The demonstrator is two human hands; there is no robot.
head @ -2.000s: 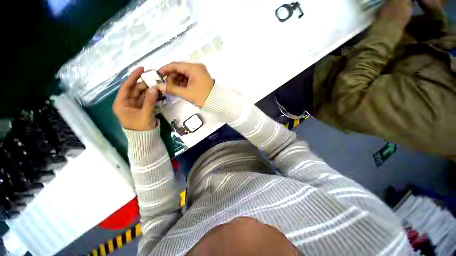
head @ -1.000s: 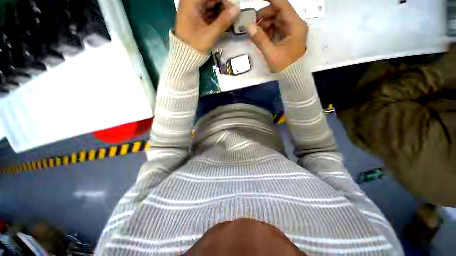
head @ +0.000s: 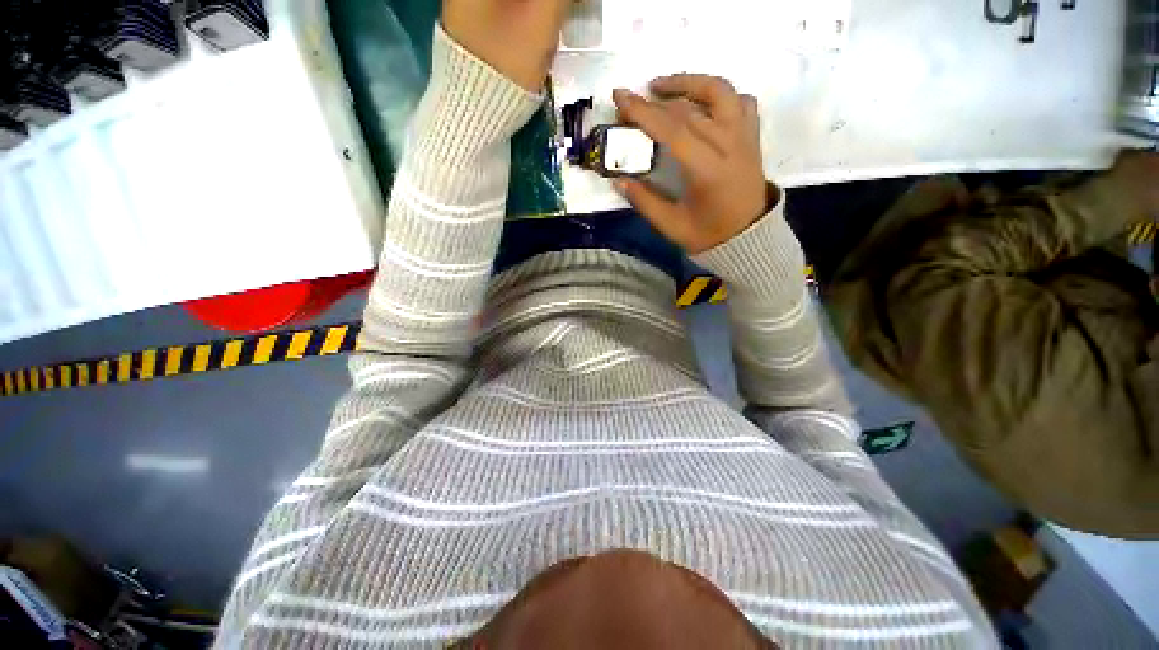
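Observation:
A display module [head: 627, 150] with a black frame, pale face and short dark tail lies on the white sheet [head: 813, 133] near the bench's front edge. My right hand [head: 699, 152] is over its right side, forefinger above and thumb below the module, fingers apart; whether the fingertips touch it is unclear. My left hand [head: 508, 38] is mostly cut off by the top edge, left of the module; its fingers and anything in them are out of view.
A white tray [head: 191, 178] with rows of dark modules [head: 140, 38] stands at the left. Green mat [head: 388, 76] shows beside it. A sheet with small marks [head: 725, 23] lies beyond my right hand. Dark-framed pieces [head: 1010, 13] lie at the top right. A person in a brown jacket [head: 1017, 330] is at the right.
My hands were together on a small pale module. They have parted: my right hand moved down to the module on the sheet, and my left hand is now mostly out of the picture.

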